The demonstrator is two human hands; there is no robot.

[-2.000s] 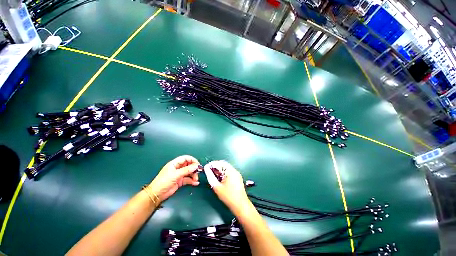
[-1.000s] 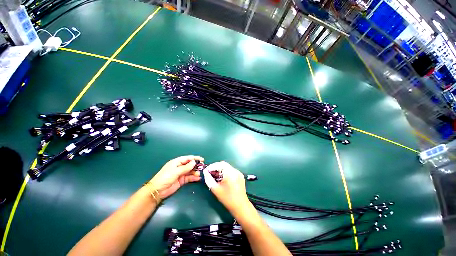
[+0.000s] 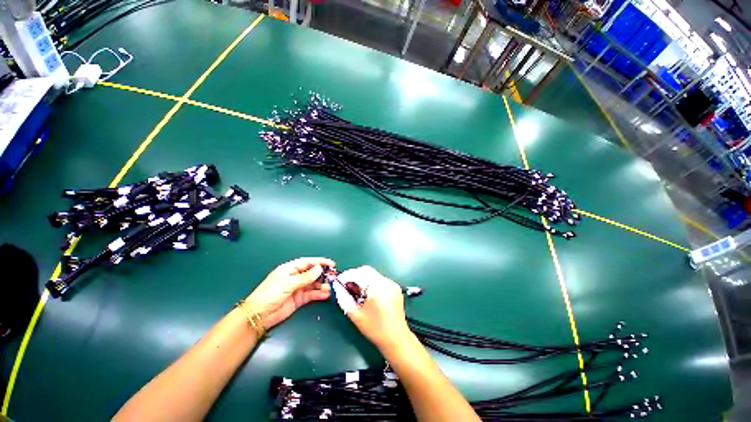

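My left hand (image 3: 292,288) pinches a small dark connector end (image 3: 328,275) between thumb and fingertips. My right hand (image 3: 370,303), with white covering on its fingertips, touches it from the right and holds reddish-dark wire ends (image 3: 355,290) in its curled fingers. The fingertips of both hands nearly meet. Too small to tell how the wires sit in the connector. A short dark end with a pale tip (image 3: 413,291) sticks out right of my right hand. Black cables (image 3: 486,354) run out from behind my right wrist to pale tips at the right.
A stack of labelled black cables (image 3: 346,394) lies by my right forearm. A large harness bundle (image 3: 420,165) lies across the table (image 3: 272,214). Short labelled assemblies (image 3: 148,214) are heaped at left. Power strips (image 3: 37,41) stand at far left and right (image 3: 713,250). A dark object (image 3: 15,288) is at the left edge.
Against two seconds ago, my hands have drawn slightly closer together at the connector, and the view has shifted a little. Since one second ago, only small fingertip motion shows.
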